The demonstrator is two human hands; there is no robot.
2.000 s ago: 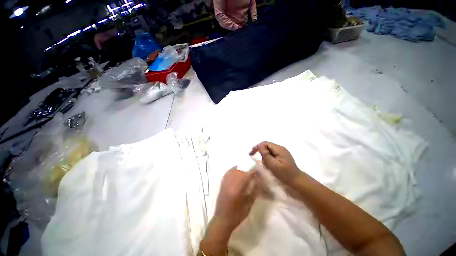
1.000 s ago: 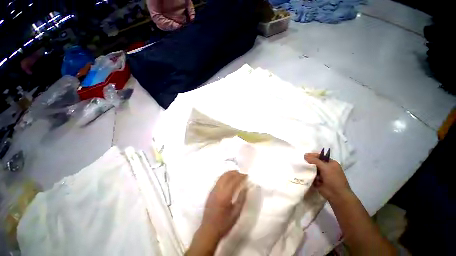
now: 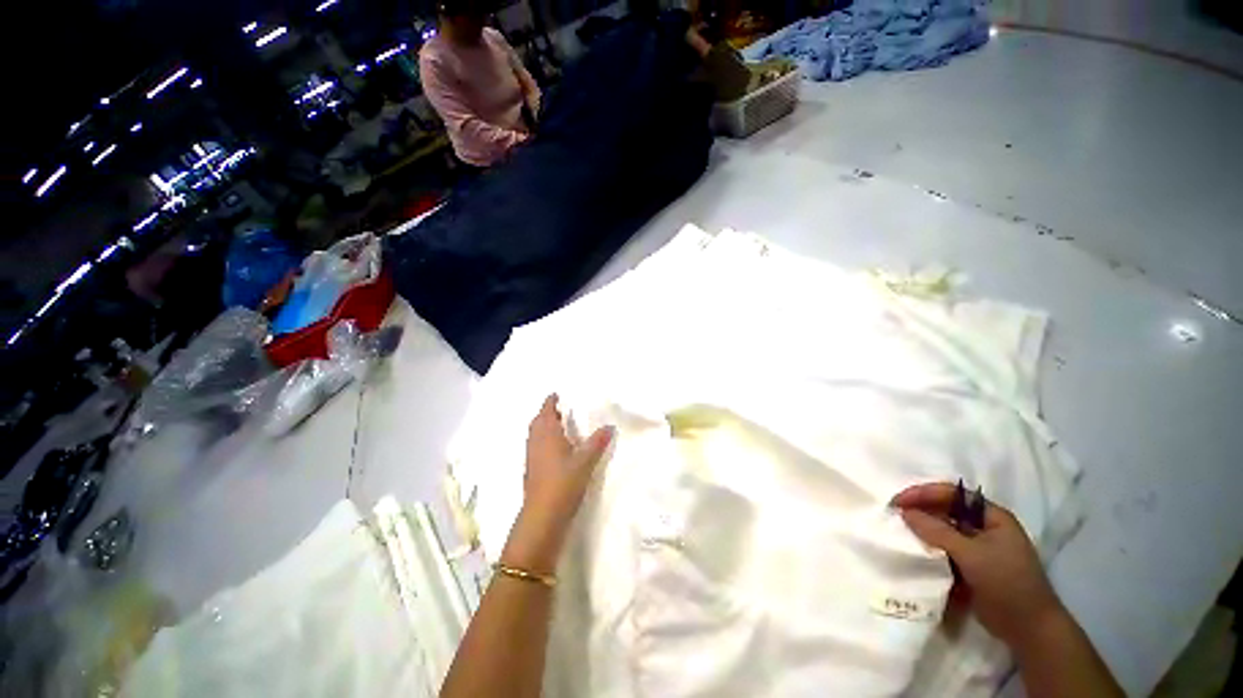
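A white garment [image 3: 777, 545] lies spread in front of me on a loosely fanned white pile [image 3: 804, 327]. A small label with dark lettering [image 3: 904, 604] shows on it near my right hand. My left hand [image 3: 556, 477], with a gold bracelet at the wrist, rests at the garment's left part, thumb and fingers apart. My right hand [image 3: 979, 545] holds dark thread snips [image 3: 968, 506], their two points upward, and its fingertips are at the garment's right edge. Whether they also pinch the cloth is hard to tell.
Stacked white garments [image 3: 293, 600] lie at lower left. A dark navy cloth heap [image 3: 573, 191], red basket [image 3: 334, 327], clear bags [image 3: 320, 389], pale basket [image 3: 758, 104] and light-blue cloth [image 3: 872, 38] lie beyond. A person in pink [image 3: 477, 89] is behind the heap.
My hands were close together over the pile, then moved apart. A garment with a label is now spread between them. The snips came into view in my right hand. The view has shifted rightward.
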